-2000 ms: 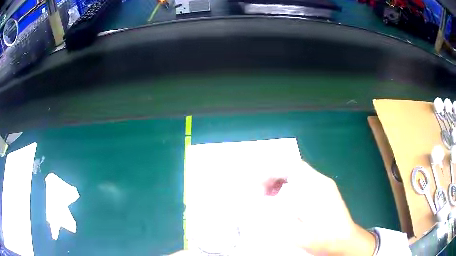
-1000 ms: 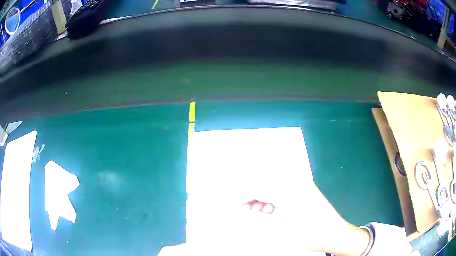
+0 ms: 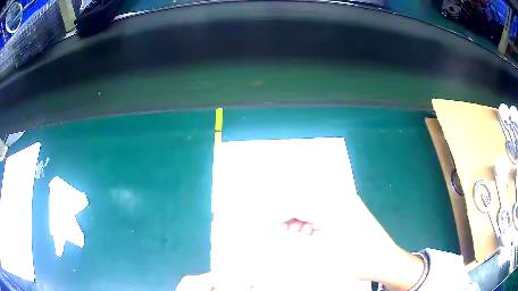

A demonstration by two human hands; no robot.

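The white sheet lies on the green bench and is washed out by glare. My right hand reaches over its lower right part, overexposed; only some reddish fingertips, the wrist and a light sleeve stand out. My left hand shows only as a bright edge at the bottom of the picture, cut off. Whether either hand holds a part cannot be told against the white.
Tan cardboard at the right bears several ring-and-stem parts. At the left lie a jagged white piece and a second white sheet. Yellow tape marks the bench. A dark conveyor belt runs behind.
The view has tilted down, so the bench and sheet sit higher. My right hand's reddish fingertips have moved lower and slightly left on the sheet. My left hand's edge shows more clearly.
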